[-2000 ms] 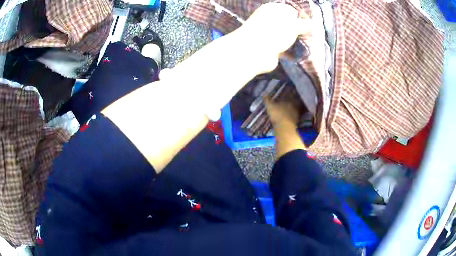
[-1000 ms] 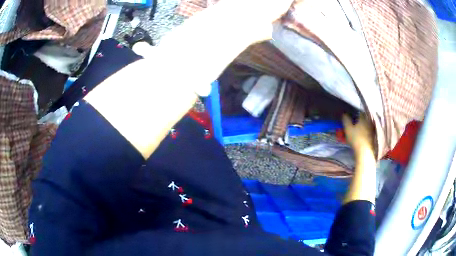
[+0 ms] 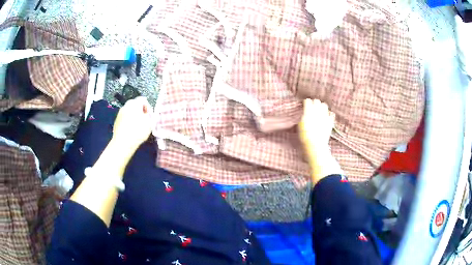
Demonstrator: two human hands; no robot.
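A pile of brown-red plaid panels (image 3: 357, 77) with white edging (image 3: 240, 98) lies spread in front of my lap, over the spot where the small bin stands. My left hand (image 3: 133, 120) is closed in a loose fist at the pile's left edge; whether it pinches cloth cannot be told. My right hand (image 3: 316, 120) rests on the middle of the pile with its fingers curled on a fold of the plaid panel. Its fingertips seem to grip that fold. The small bin is almost fully hidden under the cloth.
More plaid cloth hangs at the upper left (image 3: 57, 67) and lower left (image 3: 18, 202). A red stool (image 3: 406, 155) stands at the right under the pile. A pale curved table edge (image 3: 447, 129) runs down the right. Blue plastic (image 3: 284, 240) lies below, on speckled floor.
The plaid pile, lifted and folded back before, now lies down over the bin. My left hand has come back to the pile's left edge; my right hand has moved from below the cloth onto its top.
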